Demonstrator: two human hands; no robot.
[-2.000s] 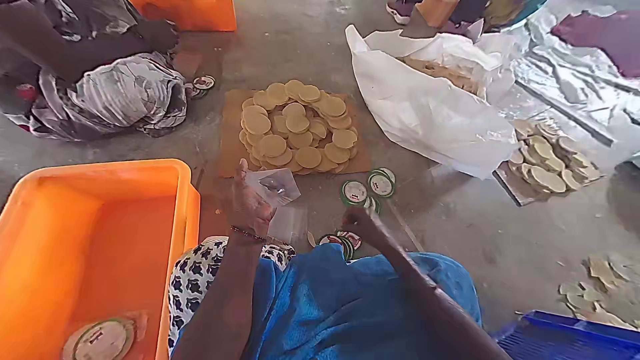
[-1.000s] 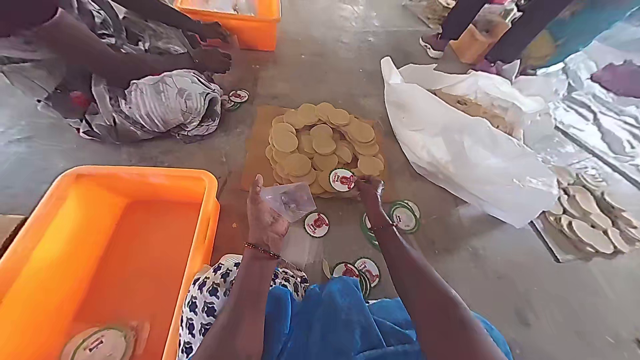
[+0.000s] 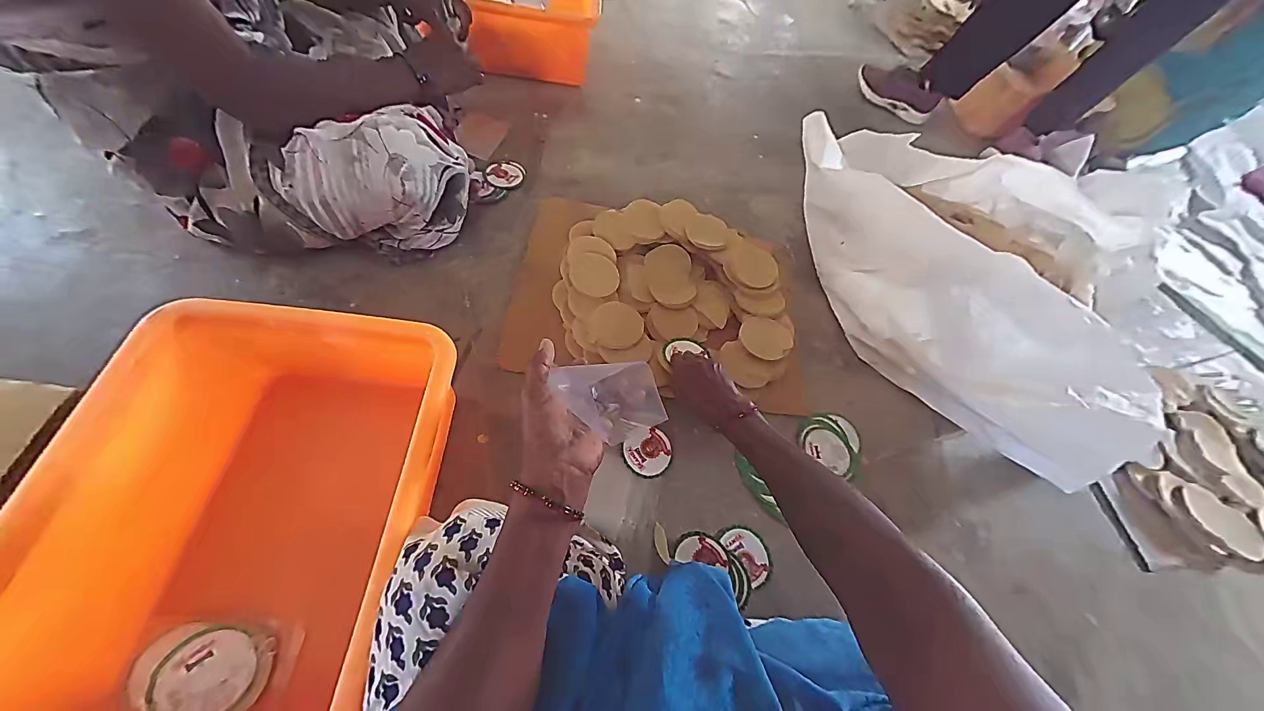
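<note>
My left hand (image 3: 563,430), palm up with a beaded bracelet at the wrist, holds a clear plastic bag (image 3: 614,397). Just right of it, my right hand (image 3: 706,387) reaches over the near edge of a pile of flat, round, beige discs (image 3: 671,321). A round printed label (image 3: 683,350) with a dark green rim shows at its fingertips. The discs lie in overlapping rings on a brown board (image 3: 530,286). Another round label (image 3: 648,451) rests on the floor below the bag, and several more labels (image 3: 743,555) lie near the blue cloth on my lap.
At the left stands an orange plastic tub (image 3: 446,395) with a packed round item (image 3: 202,667) inside. A white sack (image 3: 968,296) lies open on the right, beside more discs (image 3: 1220,484). Another person's arm (image 3: 296,84) is at upper left; a shoe (image 3: 899,94) is at upper right.
My right hand was low by the labels near my lap, then rose with a label to the pile's edge, where it now is. My left hand keeps the bag. A label now lies below the bag.
</note>
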